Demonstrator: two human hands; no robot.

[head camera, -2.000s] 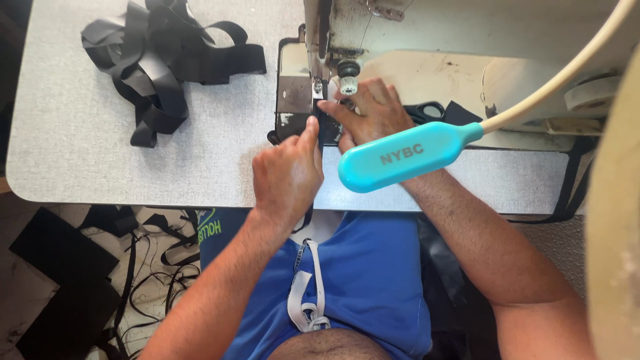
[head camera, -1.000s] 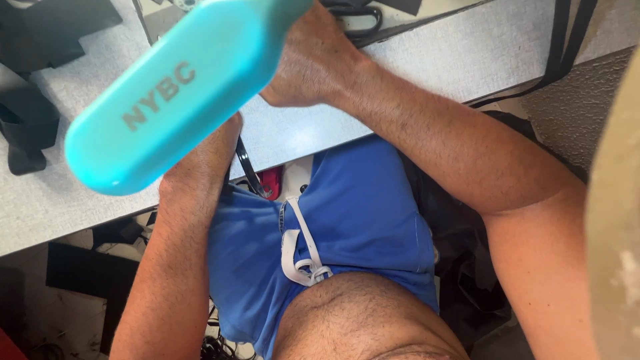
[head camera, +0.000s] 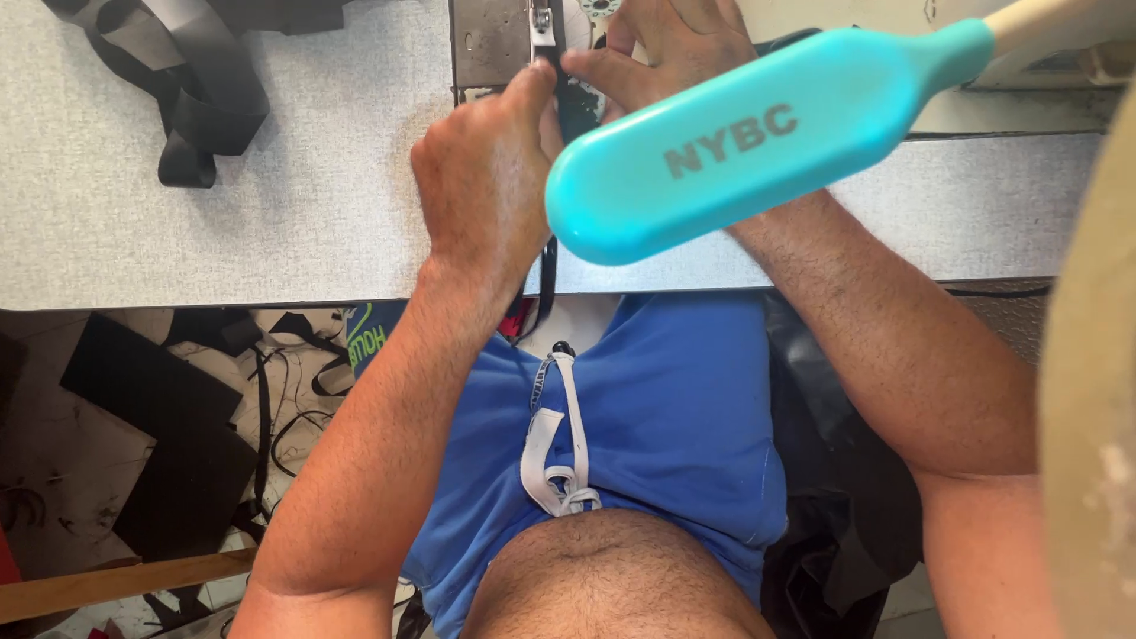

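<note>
At the top centre, a narrow black strip (head camera: 548, 266) runs under the metal presser foot (head camera: 542, 25) of a sewing machine and hangs down past the table's front edge. My left hand (head camera: 484, 173) grips this strip just in front of the foot, thumb near it. On the other side, my right hand (head camera: 674, 53) lies with fingers spread and its thumb tip against the strip; the turquoise head of a lamp (head camera: 710, 151) hides part of this hand and its wrist. Beside the foot is a perforated metal disc (head camera: 601, 7).
Loose black webbing (head camera: 209, 106) is heaped on the grey tabletop (head camera: 311, 204) at left. The lamp's pale arm reaches in from the upper right. Black sheets (head camera: 177, 461) and scraps lie on the floor at lower left, near a wooden bar (head camera: 124, 586).
A second ago both hands were nearer the table's front edge, partly behind the lamp; now they are at the presser foot. The view has shifted a lot.
</note>
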